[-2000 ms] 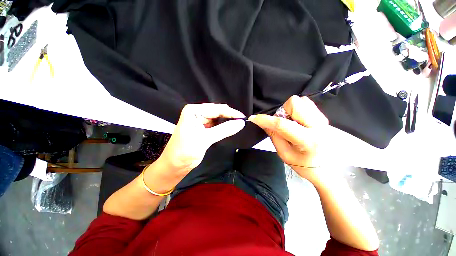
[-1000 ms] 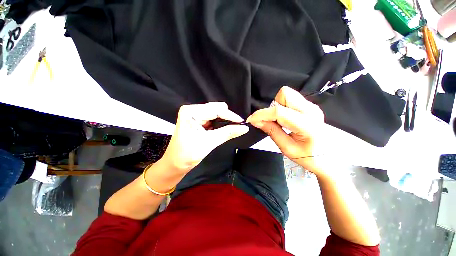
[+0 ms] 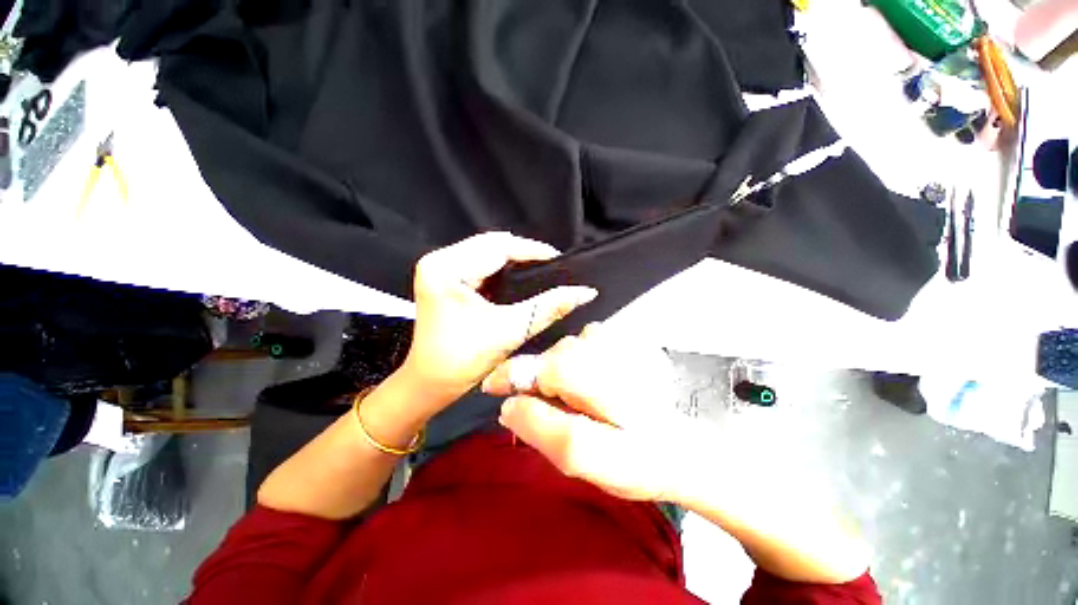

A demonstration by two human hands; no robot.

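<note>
The large black garment (image 3: 461,130) lies in folds over the white table and hangs over its front edge. My left hand (image 3: 479,313) holds its folded hem edge (image 3: 627,236) between thumb and fingers, a gold bangle on the wrist. My right hand (image 3: 579,408) is off the cloth, below and right of my left hand, thumb and fingers nearly together, with a silvery band on one finger. No needle can be made out in it; a faint thin line shows near the fingertips. White streaks (image 3: 790,169) run along the edge at right.
Yellow-handled snips (image 3: 104,175) lie at left on the white table (image 3: 59,231). At right are a green packet (image 3: 928,21), an orange-handled tool (image 3: 999,83), a slim dark tool (image 3: 960,234) and black flat pieces (image 3: 1040,225). A plastic bag (image 3: 136,479) is on the floor at left.
My right hand has left the hem and moved down and toward my body, crossing below my left hand. More of the hem edge shows. My left hand still holds the cloth.
</note>
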